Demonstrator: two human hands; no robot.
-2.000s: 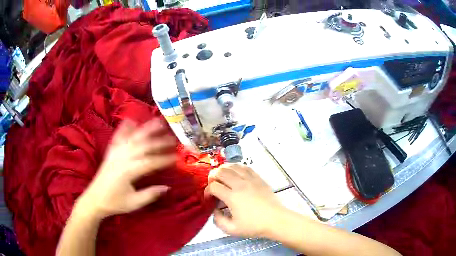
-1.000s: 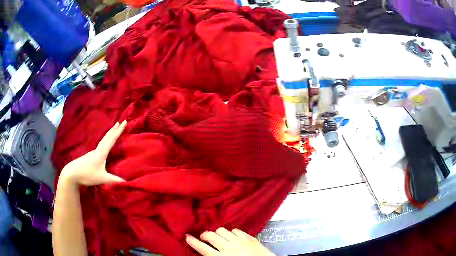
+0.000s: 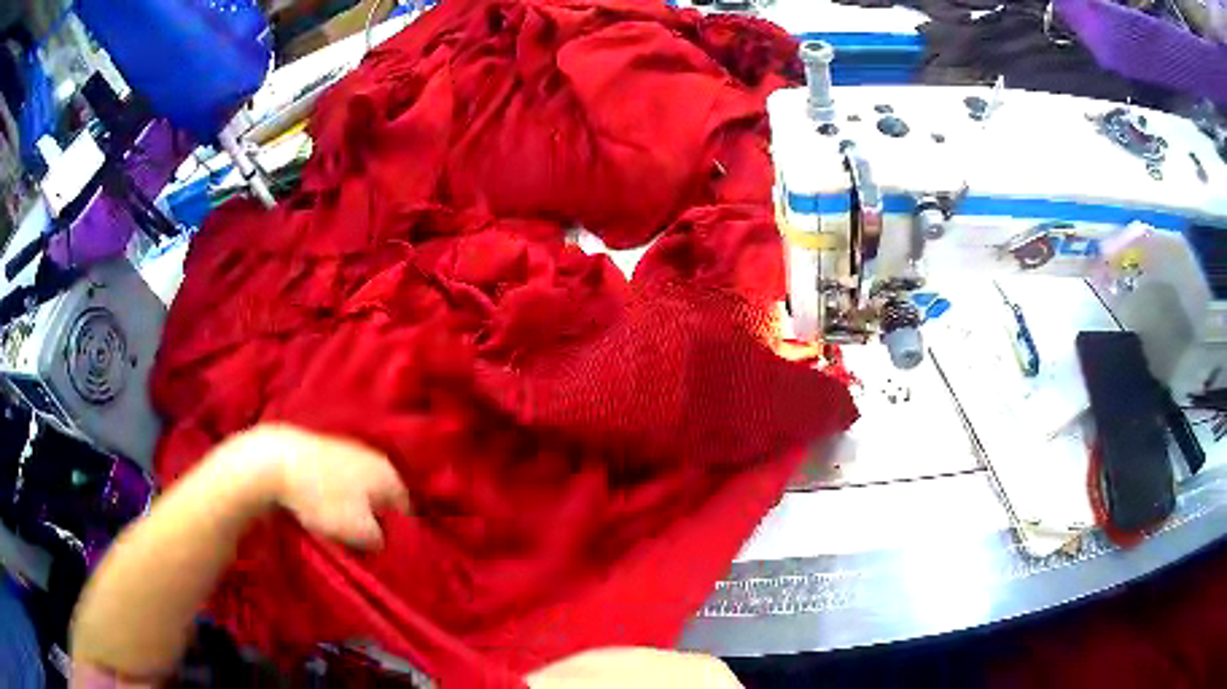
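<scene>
A large crumpled heap of red fabric (image 3: 525, 337) covers the left and middle of the white table, with a finely ridged smocked panel (image 3: 673, 384) running to the needle area. The white sewing machine (image 3: 996, 148) stands to its right; the presser foot and needle are hard to make out in the bright light. My left hand (image 3: 330, 485), slightly blurred, is closed on a fold of the fabric at the lower left. My right hand (image 3: 633, 669) is at the bottom edge by the fabric, mostly cut off, its fingers hidden.
A black rectangle, perhaps a phone (image 3: 1130, 431), lies on an orange-red looped item at the right. Paper sheets (image 3: 996, 404) with a blue-green pen (image 3: 1025, 337) lie beside it. Ruler markings (image 3: 807, 588) run along the table's front edge. A machine part with a round grille (image 3: 97, 357) stands at the left.
The view has swung left since the first frame. My left hand has left the needle area and taken a fold of fabric. My right hand has moved down to the bottom edge. The near fabric is stretched lower.
</scene>
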